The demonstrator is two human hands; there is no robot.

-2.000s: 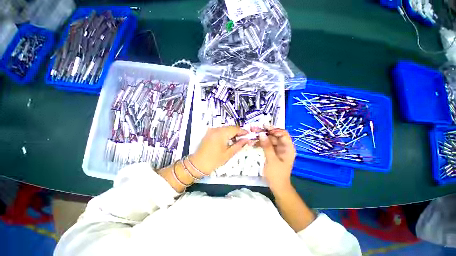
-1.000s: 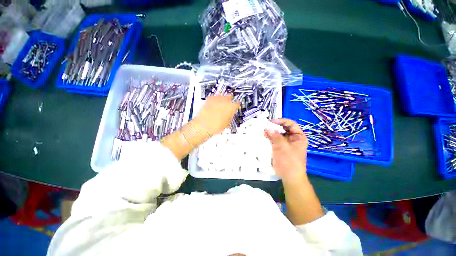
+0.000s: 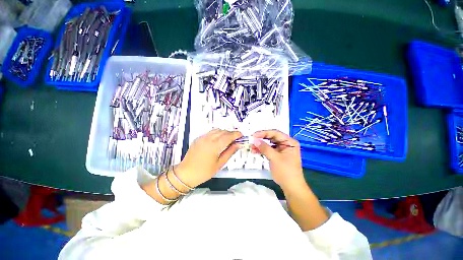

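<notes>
My left hand (image 3: 210,152) and my right hand (image 3: 279,155) meet over the near half of the middle bin (image 3: 194,111). The left fingertips pinch a short silver metal tube (image 3: 244,139). The right fingertips hold a thin rod piece (image 3: 282,145), its dark end sticking out to the right. The tube and rod are in line between the hands; the fingers hide where they meet. White small parts (image 3: 254,161) lie below the hands. Loose silver tubes (image 3: 238,96) lie in the bin's far half.
The left bin (image 3: 96,137) holds finished pieces. The right blue tray (image 3: 398,111) holds rods and sits on another blue tray (image 3: 340,165). A clear bag of tubes (image 3: 243,30) lies at the middle bin's far end. More blue trays stand far left (image 3: 84,84) and far right (image 3: 431,76).
My left hand, over the loose tubes one second ago, has come back towards me with a tube and meets the right hand. My right hand has moved slightly left.
</notes>
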